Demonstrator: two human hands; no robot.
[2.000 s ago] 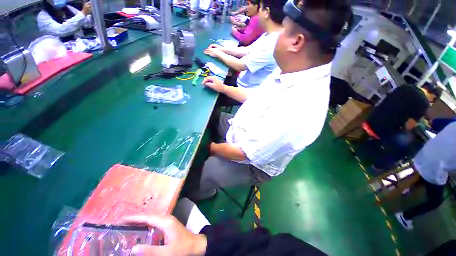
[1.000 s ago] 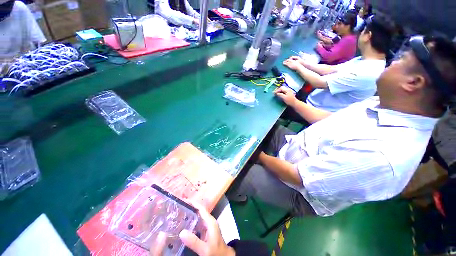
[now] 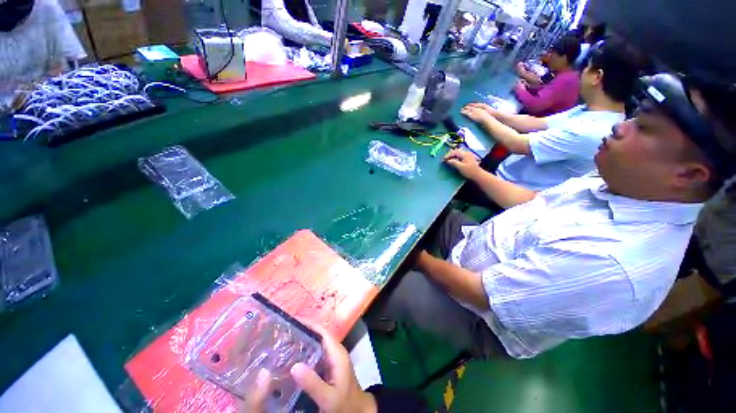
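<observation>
A clear plastic housing (image 3: 254, 343) in crinkled film lies tilted over the red mat, with a dark strip along its upper right edge and small dark dots. My right hand (image 3: 339, 383) holds its lower right side, fingers at the edge beside the strip; the wrist is cut off by the bottom edge. Another fingertip shows at the housing's lower edge; I cannot tell which hand it belongs to. The rest of my left hand is not visible. The red mat (image 3: 303, 262) is covered in shiny film.
Bagged units lie on the green bench (image 3: 278, 173): one ahead (image 3: 184, 179), one at left (image 3: 26, 260), one farther right (image 3: 393, 158). A white sheet (image 3: 60, 383) is at lower left. White cables (image 3: 85, 97) and a boxy device (image 3: 220, 56) are across. A person (image 3: 533, 258) sits close at right.
The view has swung left from the neighbour and aisle to the bench. The housing, first low over the mat's near end, now shows more fully, still in my right hand. The neighbour's head has turned.
</observation>
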